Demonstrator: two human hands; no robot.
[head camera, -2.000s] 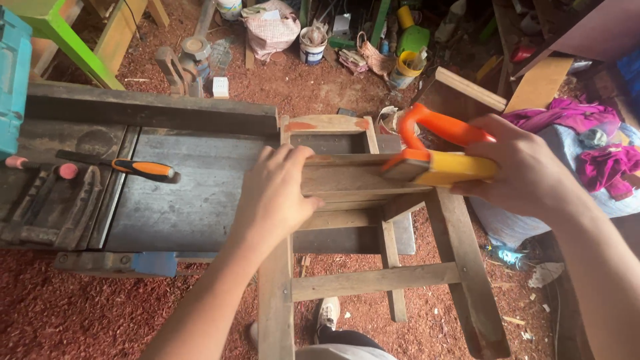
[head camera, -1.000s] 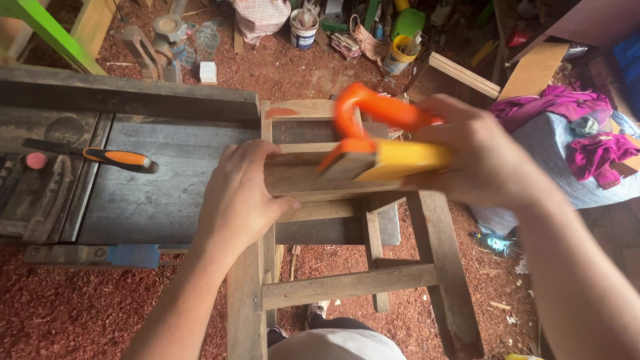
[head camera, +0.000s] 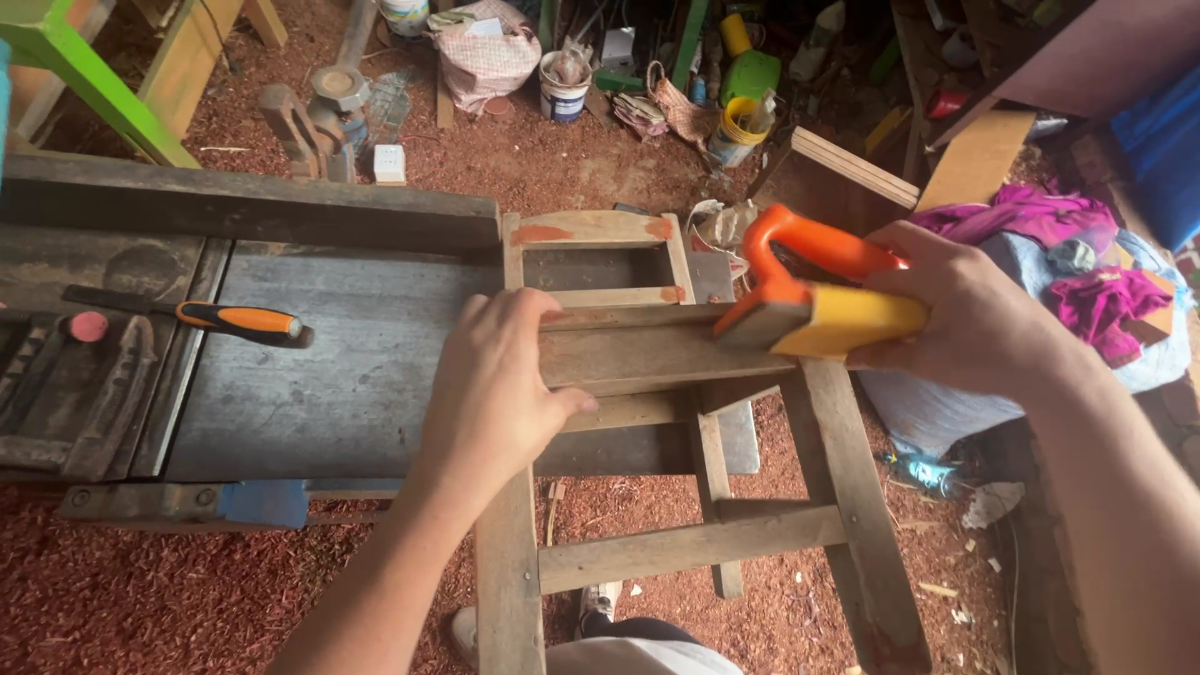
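A wooden chair frame (head camera: 694, 553) lies across the end of a metal machine table (head camera: 309, 375). My left hand (head camera: 506, 384) grips the left end of its wide wooden rail (head camera: 647, 356), thumb on the near side. In my right hand (head camera: 956, 300) is a saw with an orange handle (head camera: 816, 248) and a yellow cover or part (head camera: 858, 323); its dark front end is at the right part of the rail. Whether it touches the wood, I cannot tell. A chisel-like tool with an orange and black handle (head camera: 239, 321) lies on the machine table to the left.
A dark wooden fence (head camera: 253, 211) runs along the table's far side. Buckets (head camera: 564, 89) and a woven sack (head camera: 485, 56) stand beyond. At the right is a light blue sack (head camera: 947, 394) with magenta cloth (head camera: 1106, 300). Wood shavings (head camera: 187, 591) cover the floor.
The orange-handled saw in my right hand has shifted slightly relative to the rail. My left hand stays at the rail's left end.
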